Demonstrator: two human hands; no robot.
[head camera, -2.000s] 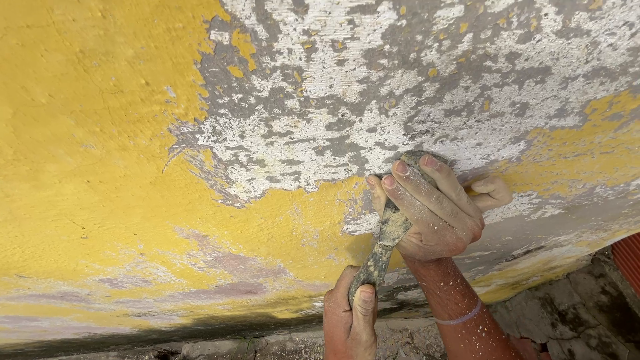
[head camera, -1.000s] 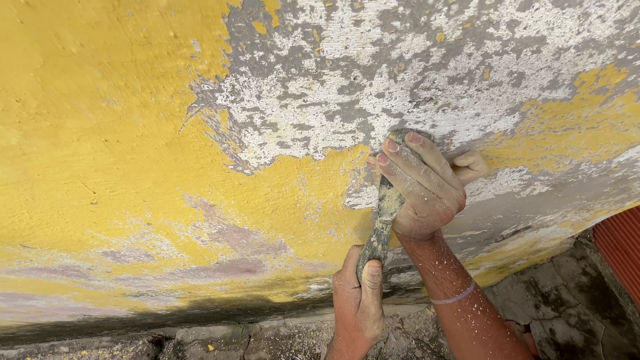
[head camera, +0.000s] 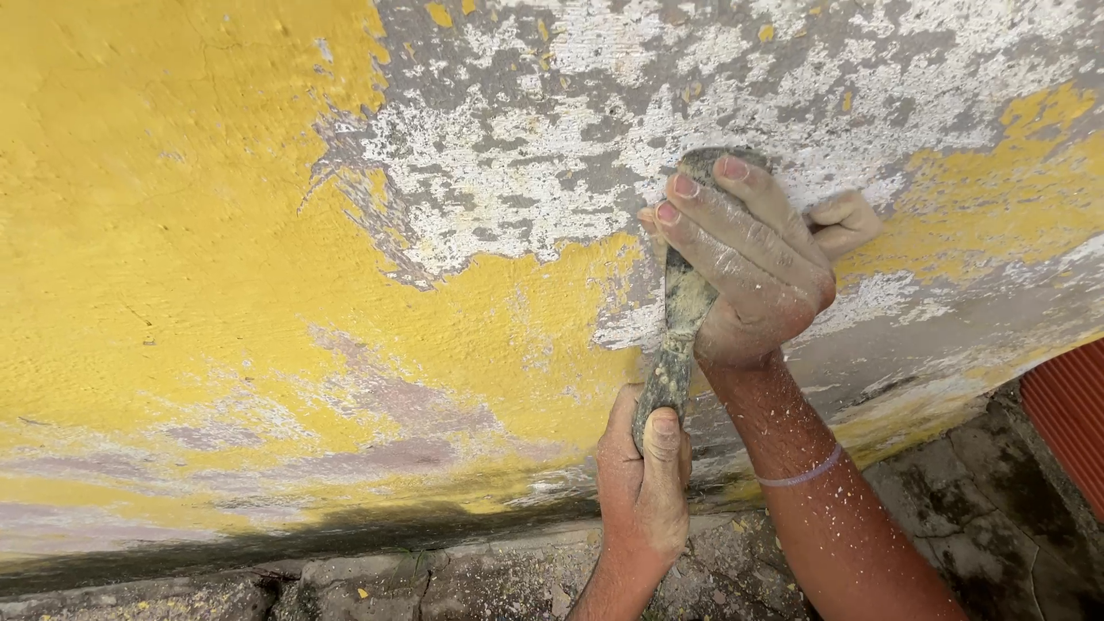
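Note:
A dirty, dust-caked scraper (head camera: 690, 297) lies against a wall (head camera: 216, 216) of flaking yellow paint with white and grey patches. Around the lower end of its handle my left hand (head camera: 647, 474) is closed, thumb on top. My right hand (head camera: 759, 250) presses flat over the scraper's wide blade, three fingertips near its upper edge and the little finger or thumb side partly behind. Pale dust coats the right fingers, and paint flecks cover that forearm, which wears a thin pale band (head camera: 802, 470). Most of the blade is hidden under the right hand.
Cracked stone or concrete paving (head camera: 362, 586) runs along the foot of the wall, strewn with paint chips. A dark band of grime marks the wall's base. At the right edge stands a red ribbed surface (head camera: 1069, 414).
Both hands and the scraper stay together on nearly the same part of the wall. The scraper stands slightly more upright than two seconds ago. The view has shifted a little.

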